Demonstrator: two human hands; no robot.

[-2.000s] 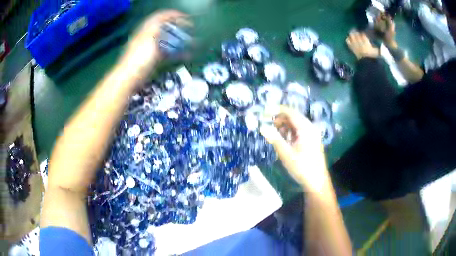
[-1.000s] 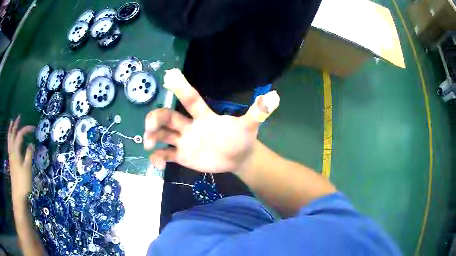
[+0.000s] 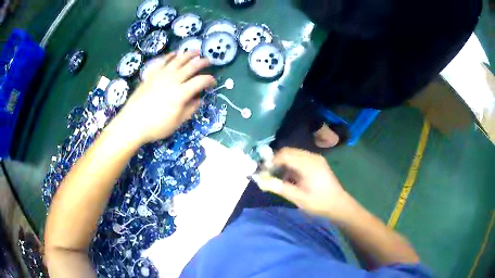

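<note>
Round pale housings [image 3: 219, 49] with dark rims and holes lie on the green worktop at the top. A heap of blue circuit boards [image 3: 168, 171] with white lead wires lies below them. My left hand [image 3: 173, 89] is palm down over the heap's upper edge, fingers a little apart, fingertips over some housings; what is under the palm is hidden. My right hand [image 3: 304, 176] is at the worktop's near right edge, its fingers pinched on a small blurred part [image 3: 265, 167] that I cannot identify. White covers show on its fingertips.
A white sheet [image 3: 209, 203] lies under the heap. A blue bin [image 3: 13, 89] is at the left edge. A lone dark round part [image 3: 76, 61] lies near it. A neighbouring person in black [image 3: 385, 49] is at the upper right. Green floor with a yellow line [image 3: 411, 174] is at the right.
The view has shifted, and the blue bin shows again. My left hand has moved in over the heap and housings. My right hand has closed from spread fingers to a pinch. The board by my clothing no longer shows.
</note>
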